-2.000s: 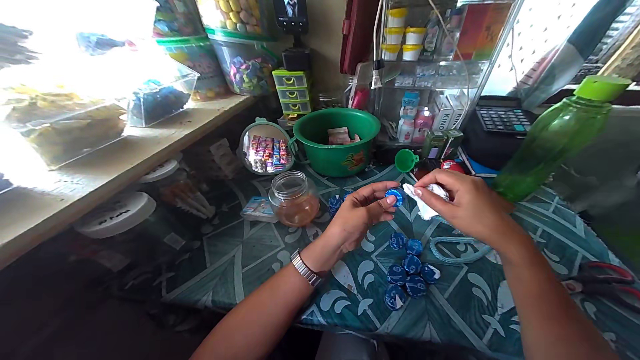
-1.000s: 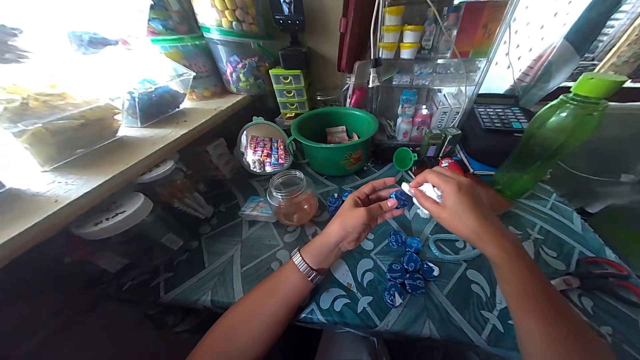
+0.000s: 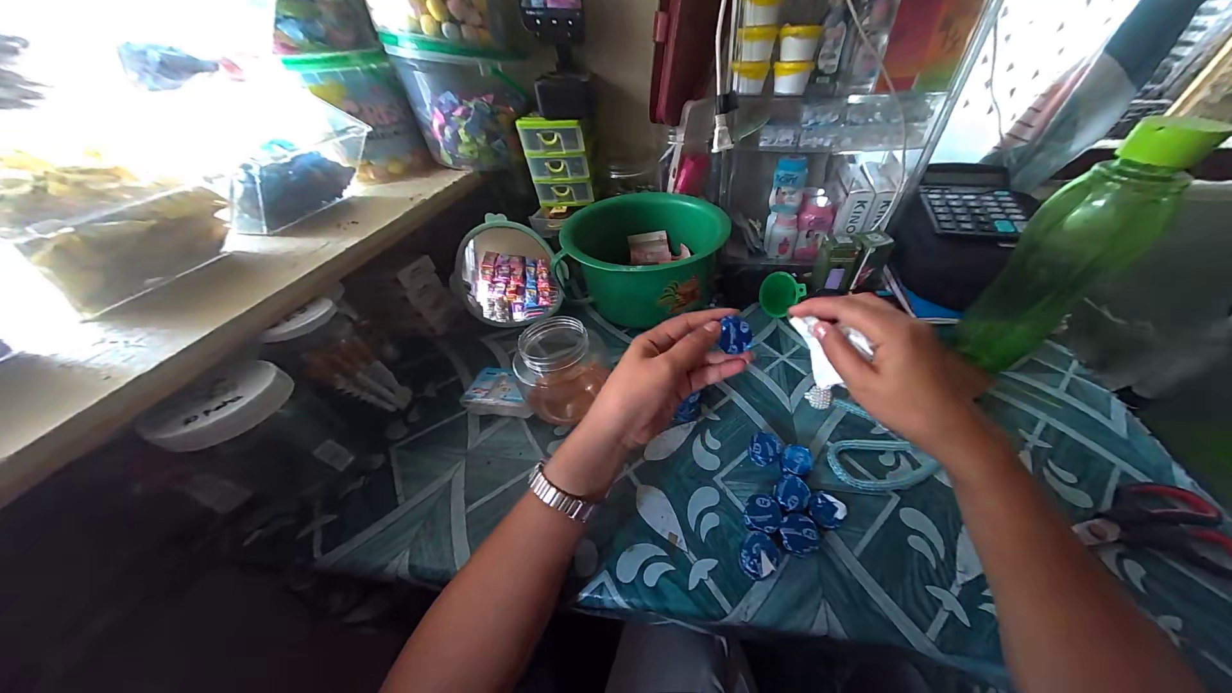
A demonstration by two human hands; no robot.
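My left hand (image 3: 664,371), with a metal-banded watch at the wrist, holds a small round blue-wrapped piece (image 3: 735,335) between thumb and fingers. To its right, my right hand (image 3: 881,351) pinches a crumpled white tissue or cloth (image 3: 820,356), apart from the piece. Below the hands, several similar blue-wrapped pieces (image 3: 792,494) lie grouped on the patterned tablecloth (image 3: 664,577). Another blue piece (image 3: 687,408) shows partly behind my left hand. An open clear jar (image 3: 558,375) stands left of that hand. A light blue cord loop (image 3: 881,465) lies beneath my right hand.
Behind the hands are a green plastic tub (image 3: 643,284), a round mirror (image 3: 507,271) and a small green funnel (image 3: 781,293). A green bottle (image 3: 1073,241) leans at the right, above red-and-black-handled scissors (image 3: 1155,525). A wooden ledge (image 3: 318,279) with containers runs along the left.
The white tissue or cloth in my right hand was up against the blue piece one second ago; now the two hands are farther apart. My left hand still holds a blue piece.
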